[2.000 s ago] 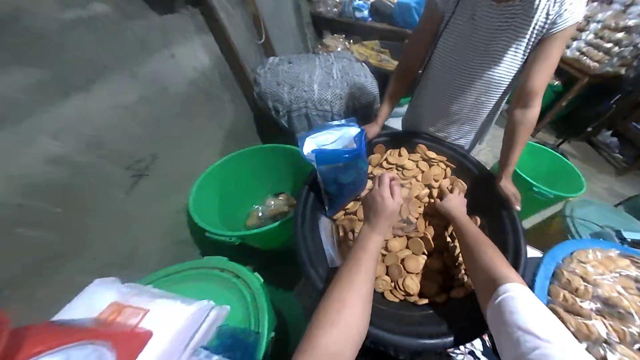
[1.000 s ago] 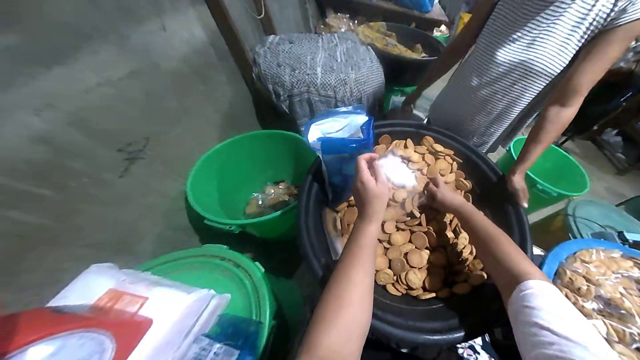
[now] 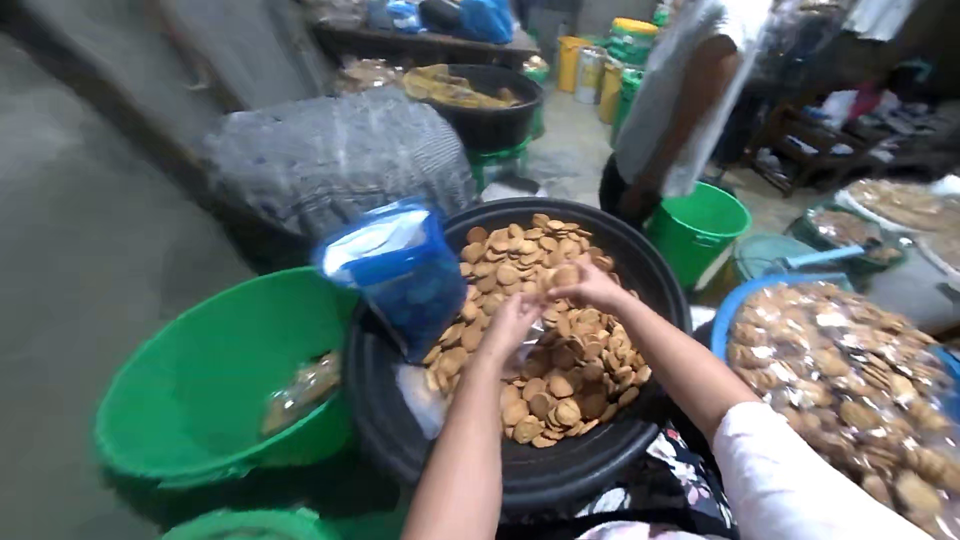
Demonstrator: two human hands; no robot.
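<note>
A wide black tub (image 3: 634, 236) holds a heap of round brown biscuits (image 3: 570, 409). Over the heap, my left hand (image 3: 514, 326) grips a clear plastic bag (image 3: 534, 335), which is partly hidden behind the fingers. Close beside it, my right hand (image 3: 589, 285) has biscuits at its fingertips, at the bag's mouth as far as the blur shows. Inside the tub's left side stands an opened blue plastic pack (image 3: 412, 281), and a piece of clear plastic (image 3: 421, 397) lies below it.
Left of the tub is a green basin (image 3: 202, 375) with filled bags (image 3: 304, 394). A blue basin (image 3: 724, 315) of bagged biscuits is at the right. Behind are a grey woven sack (image 3: 337, 150), a green bucket (image 3: 701, 217) and a standing person (image 3: 682, 105).
The other person has let go of the tub's rim and moved back from it. My right hand has come from the heap to beside my left hand. The view has tilted up.
</note>
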